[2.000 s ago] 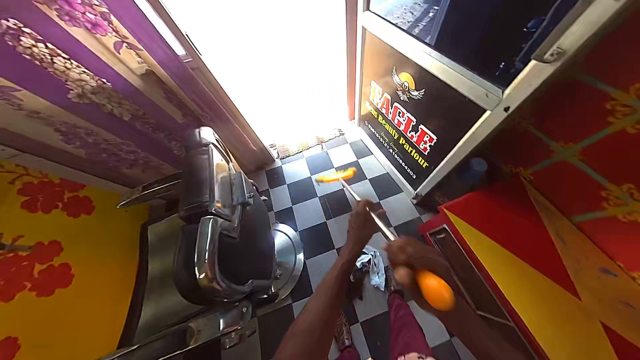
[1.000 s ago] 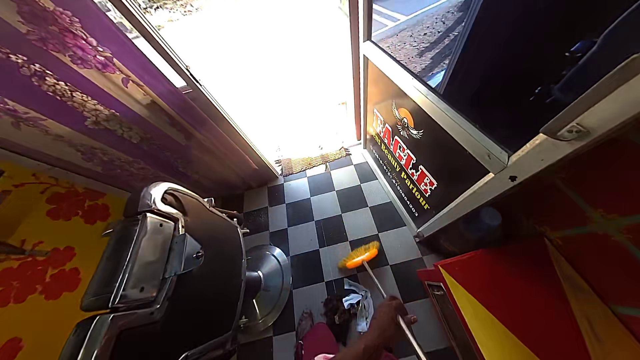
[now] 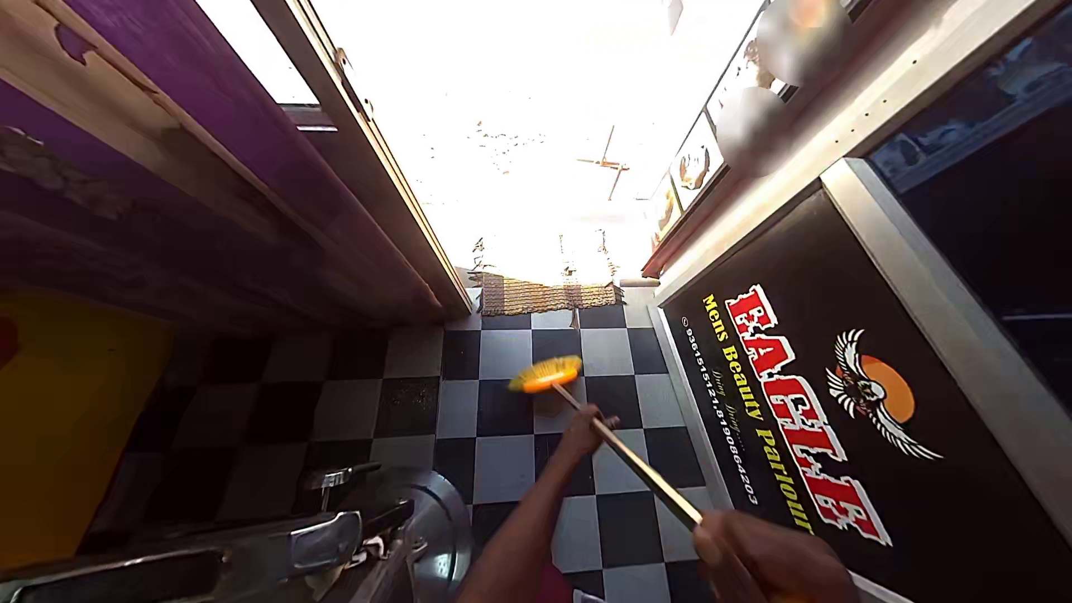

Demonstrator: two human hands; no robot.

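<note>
A broom with an orange and yellow bristle head (image 3: 546, 375) is over the black and white checkered floor (image 3: 505, 469), a little short of the doorway. Its long pale handle (image 3: 649, 476) slants down to the right. Around the lower part of the handle, not far from the head, my left hand (image 3: 591, 430) is closed. My right hand (image 3: 758, 557) grips the handle nearer its top end, at the lower right; that end is mostly hidden. Whether the bristles touch the tiles I cannot tell.
A woven mat (image 3: 548, 296) lies across the bright doorway. On the right stands a door with a black printed panel (image 3: 787, 402) bearing an eagle picture and writing. A salon chair's metal footrest (image 3: 327, 536) and round base (image 3: 444, 528) are at lower left, beyond them a purple curtain (image 3: 276, 126).
The view has moved closer to the doorway. Two seconds ago the broom head looked raised; a second ago it was near a white cloth, which is out of view now.
</note>
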